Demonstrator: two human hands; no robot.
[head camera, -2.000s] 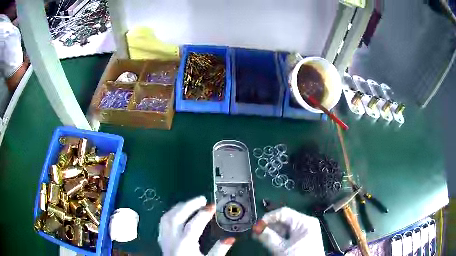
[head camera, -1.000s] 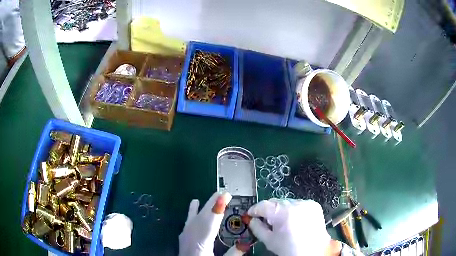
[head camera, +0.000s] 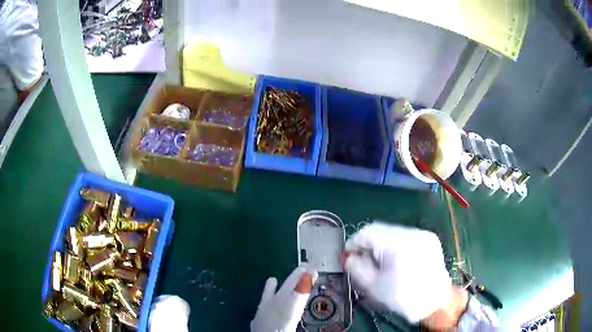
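The long silver-grey lock panel (head camera: 322, 245) lies on the green bench, recessed back up, with a brass piece (head camera: 320, 307) in the round hole near its lower end. My left hand (head camera: 283, 303), in a white glove with bare fingertips, is at the panel's lower left edge, a fingertip on it; its lower part is cut off by the picture's edge. My right hand (head camera: 401, 269), also gloved and blurred, is beside the panel's right edge over the ring area, fingers bent together. Whether it holds anything is hidden. Silver rings (head camera: 354, 228) show just behind it.
A blue bin of brass hubs (head camera: 100, 259) stands left. Behind are a divided cardboard box (head camera: 188, 170), blue bins (head camera: 282, 162) and a white grease tub (head camera: 404, 146) with a red-handled brush (head camera: 452, 192). Black-handled pliers (head camera: 487, 296) lie right. A person's sleeve (head camera: 24, 48) shows top left.
My right hand has moved from over the brass piece up and right to the rings, covering the dark pile. My left hand stays at the panel. The view has shifted, so things appear lower.
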